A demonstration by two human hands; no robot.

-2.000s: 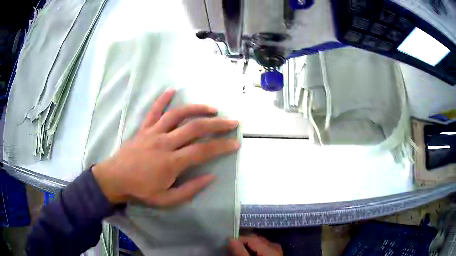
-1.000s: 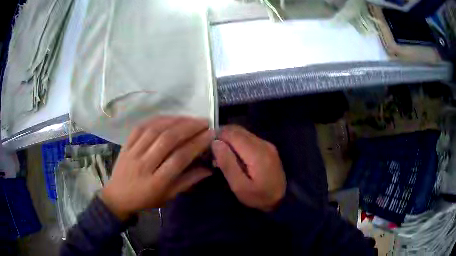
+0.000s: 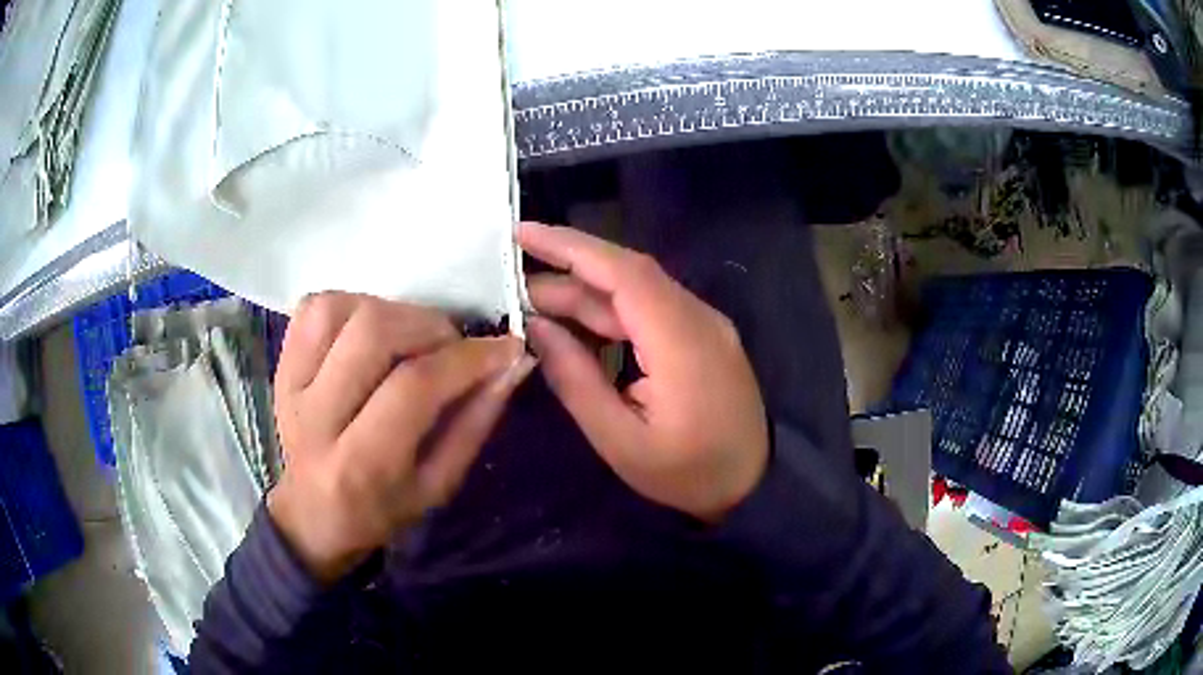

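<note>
A pale grey-green fabric panel [image 3: 343, 224] lies over the table's front edge and hangs towards my lap, its lower edge curved. A narrow paler seam edge [image 3: 511, 172] runs down its right side. My left hand [image 3: 383, 409] pinches the panel's lower right corner between thumb and fingers. My right hand [image 3: 653, 376] is just right of that corner, its fingertips touching the seam edge, thumb and forefinger a little apart. The machine head is out of view.
A ruler-marked edge [image 3: 792, 100] borders the white table. A layered panel stack [image 3: 60, 106] is at upper left, a phone [image 3: 1102, 19] at upper right. Below the table are hanging pale pieces [image 3: 191, 462], a blue crate [image 3: 1029, 376] and a tied bundle [image 3: 1141, 580].
The view has tipped further down. Over two seconds my left hand went from flat on the panel to its corner. Since one second ago my right hand's fingers have opened and moved up along the edge.
</note>
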